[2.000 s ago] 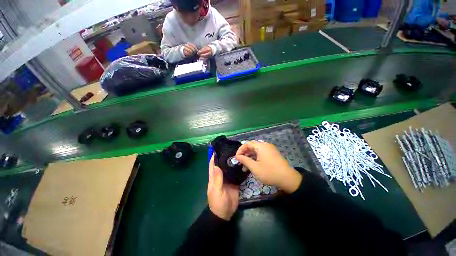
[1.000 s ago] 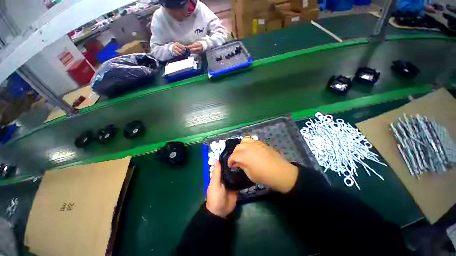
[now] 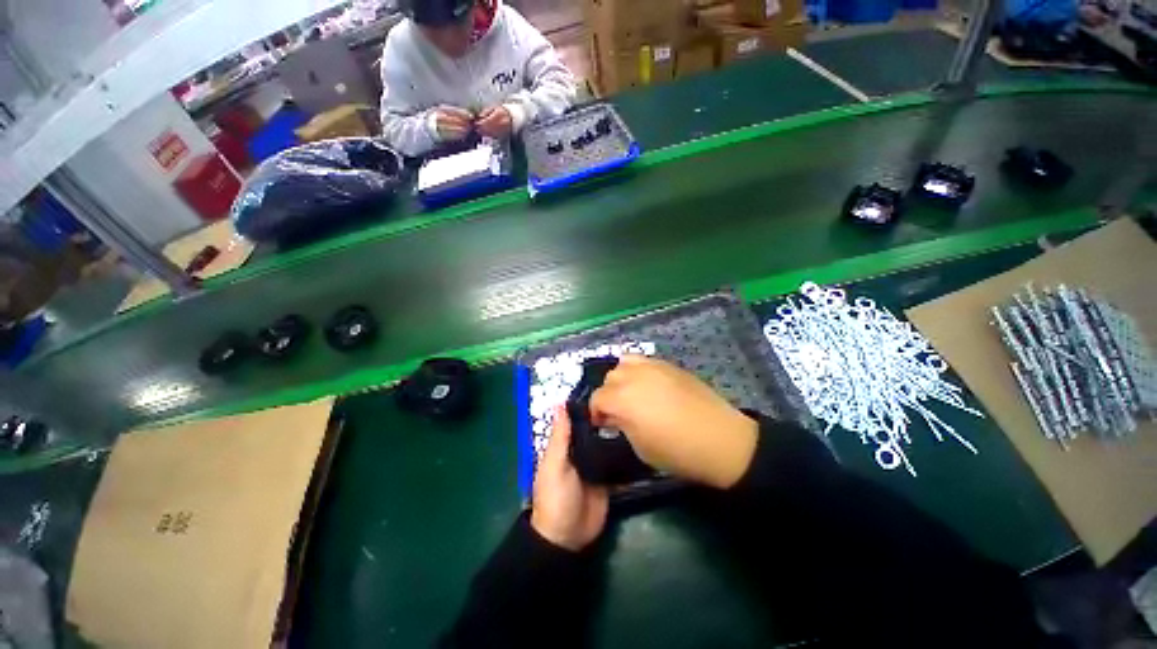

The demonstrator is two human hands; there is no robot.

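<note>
A black round housing is held over the dark grey parts tray. My left hand grips it from the left and below. My right hand lies over its upper right part with the fingertips on its face; whether they pinch a small piece is hidden. White discs lie in the tray's left part. Another black housing sits on the green bench left of the tray.
White ring-ended rods lie right of the tray; silvery strips lie on cardboard. A cardboard sheet is at left. More housings are on the conveyor belt. Across it, a person works beside blue-edged trays.
Since two seconds ago the held housing has tilted and my right fingers have curled over its face. The view has shifted slightly. More white discs show beside the housing.
</note>
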